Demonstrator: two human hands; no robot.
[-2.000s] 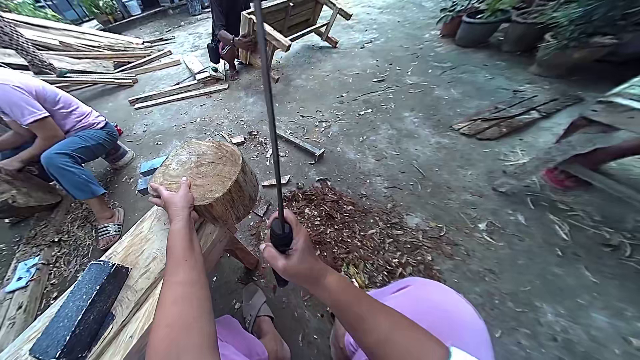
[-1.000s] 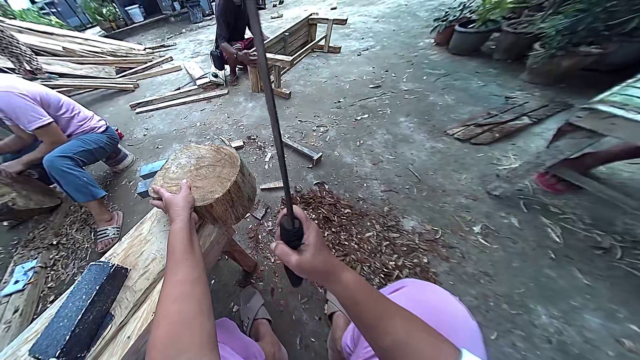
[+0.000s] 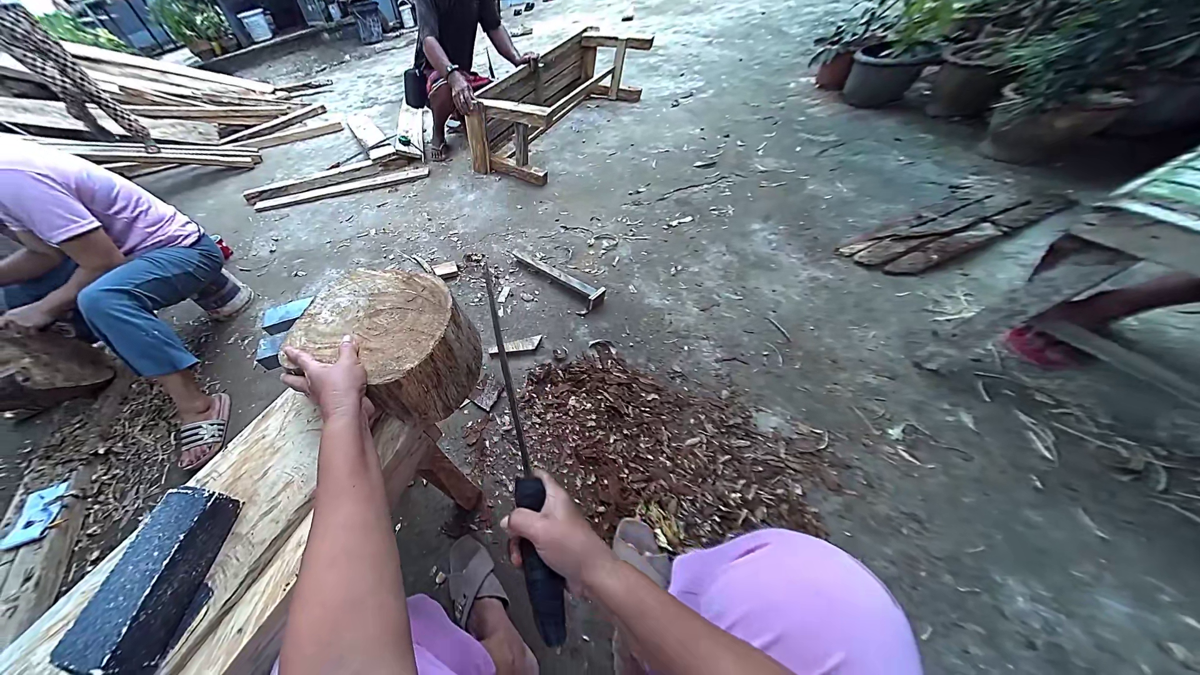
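A round section of log (image 3: 380,328) with bark on its side sits at the far end of a timber beam bench (image 3: 272,469). My left hand (image 3: 328,375) rests on its near edge, fingers on the cut top face. In my right hand (image 3: 553,525) is the dark-wrapped handle of a long thin blade (image 3: 507,384), which stands right of the log with its tip pointing up and away, apart from the bark. A dark rectangular block (image 3: 150,577), perhaps a sharpening stone, lies on the beam at the lower left.
Bark chips (image 3: 656,441) are heaped on the ground right of the beam. A person in a pink shirt (image 3: 103,197) sits at the left. Farther off, another person holds a wooden bench frame (image 3: 553,89). Planks (image 3: 337,183) and potted plants (image 3: 886,75) stand or lie around.
The blade has swung down and away from me, from nearly upright to a lower slant beside the log. My left hand has stayed on the log. The far wooden frame has tipped or turned.
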